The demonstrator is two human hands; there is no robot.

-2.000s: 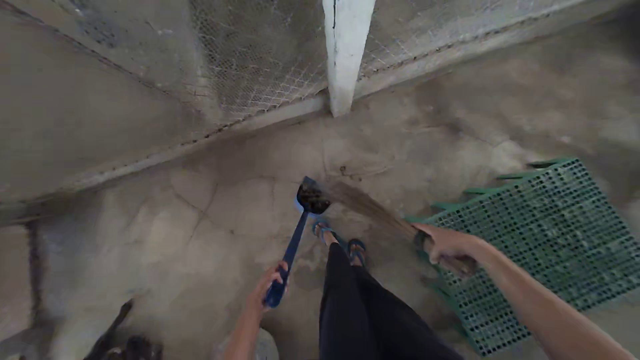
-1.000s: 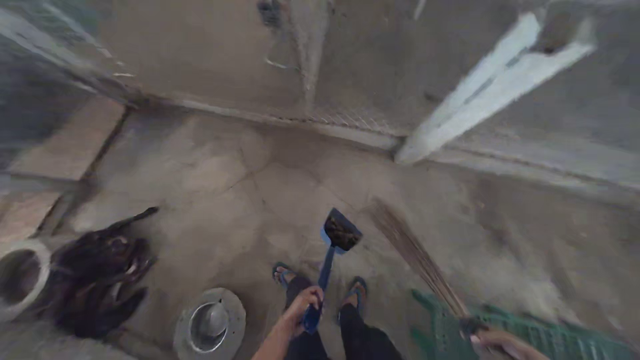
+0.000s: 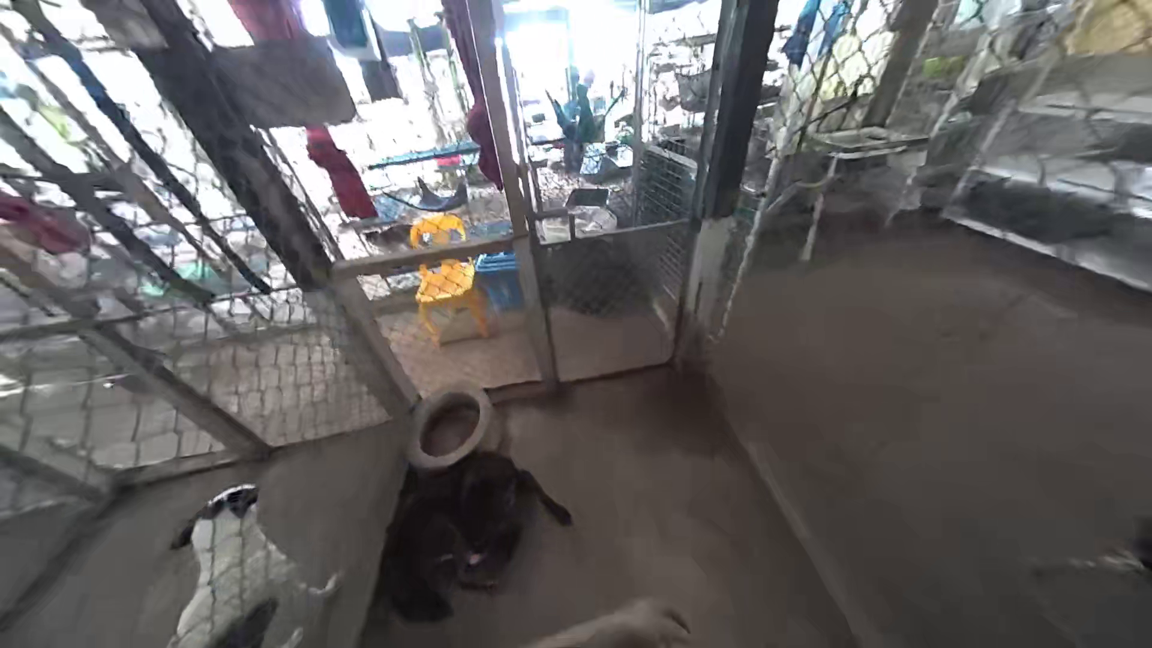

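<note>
At the bottom edge of the head view a pale, blurred shape, which looks like my left hand (image 3: 643,623), is partly cut off; whether it holds anything cannot be made out. My right hand is out of view, and neither the dustpan nor the broom can be made out. Nearest to the pale shape, a dark-coated dog (image 3: 463,531) lies curled on the concrete floor, up and to the left. Touching the dog's far side is a round, thick-rimmed bowl or pot (image 3: 417,450).
A white dog with black patches (image 3: 238,567) is behind the chain-link mesh at left. A framed mesh gate (image 3: 616,297) stands ahead, with a yellow plastic chair (image 3: 448,286) and a blue bin (image 3: 499,279) beyond. A low ledge (image 3: 801,522) runs along the right.
The view has swung far to the left and up, towards the gate. The dustpan and broom, held in my left and right hands earlier, no longer show; the right hand has left the view.
</note>
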